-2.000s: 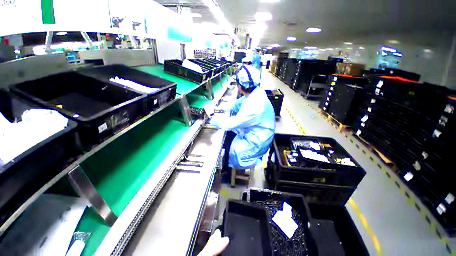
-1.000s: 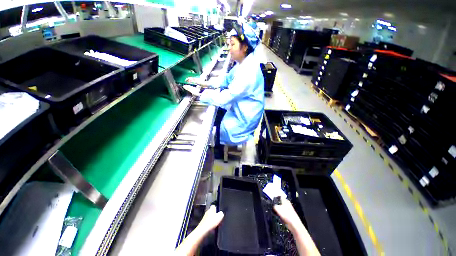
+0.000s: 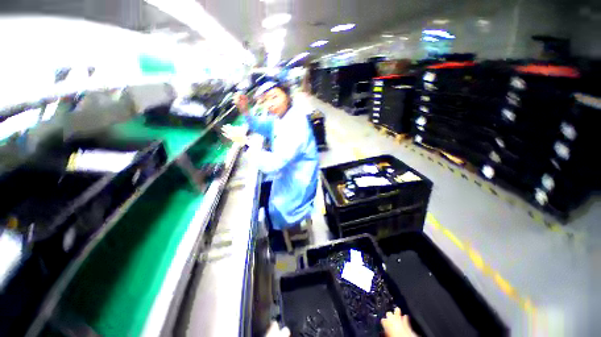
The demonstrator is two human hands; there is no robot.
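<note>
The small black tray point(image 3: 308, 296) stands low in front of me, with some small dark parts lying on its floor. Beside it, the large bin point(image 3: 337, 245) holds a heap of small black parts point(image 3: 372, 304), with white paper slips point(image 3: 356, 271) on top. My left hand point(image 3: 277, 330) is at the tray's left edge, cut off by the bottom of the picture. My right hand point(image 3: 397, 324) is over the right part of the parts heap, also cut off and blurred; its grip is hidden.
An empty-looking bin point(image 3: 431, 283) stands to the right. Behind is a stacked bin with mixed goods point(image 3: 377, 212). A person in a light blue smock point(image 3: 294, 178) sits at the conveyor line point(image 3: 227, 243). Stacked black boxes point(image 3: 461, 118) stand beyond the aisle.
The view has swung right and blurred. Small parts now lie in the tray, which looked empty before. My right hand has moved from the paper slips towards the near part of the heap.
</note>
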